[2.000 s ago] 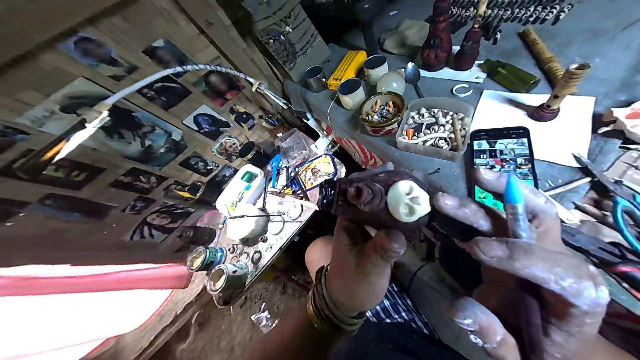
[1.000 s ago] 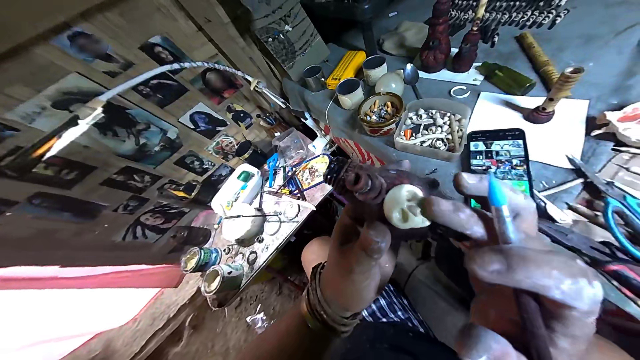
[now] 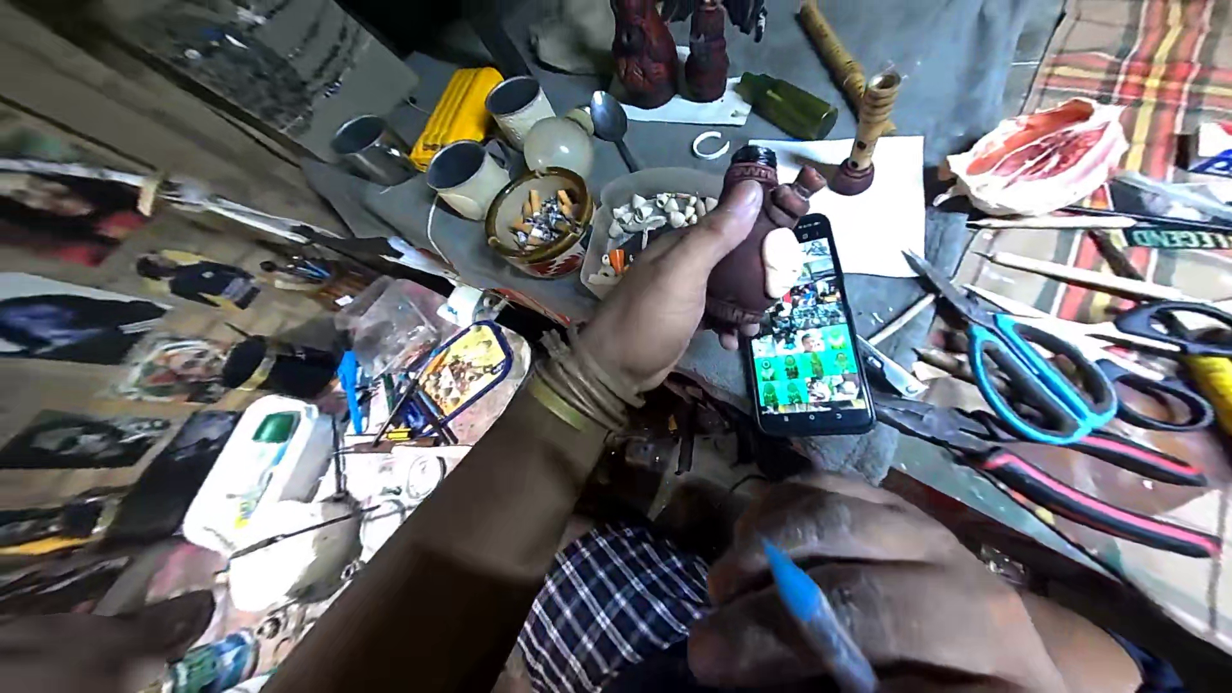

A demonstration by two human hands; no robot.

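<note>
My left hand [image 3: 664, 289] grips a dark reddish-brown sculpted figure [image 3: 739, 265] with a black ring at its top and a pale, rounded piece [image 3: 782, 262] on its right side. The figure is held above a smartphone [image 3: 816, 337] whose screen shows rows of small pictures. At the lower right, my right hand [image 3: 857, 587] is curled around a tool with a blue pointed tip [image 3: 797, 585]; the tool's lower part is hidden. A clear plastic tub [image 3: 604, 207] of small white pieces stands partly behind my left hand.
Blue-handled scissors [image 3: 1044, 380] and red-and-black pliers [image 3: 1097, 491] lie on the right. Beyond the left hand stand a bowl of cigarette butts [image 3: 539, 226], metal mugs [image 3: 467, 178], a spoon [image 3: 611, 120] and dark carved figures [image 3: 643, 58]. A bamboo-necked piece [image 3: 871, 125] stands on white paper [image 3: 895, 217].
My left hand has turned the figure upright, away from my right hand, and holds it over the phone. My right hand has drawn back toward me. The view has swung to the right.
</note>
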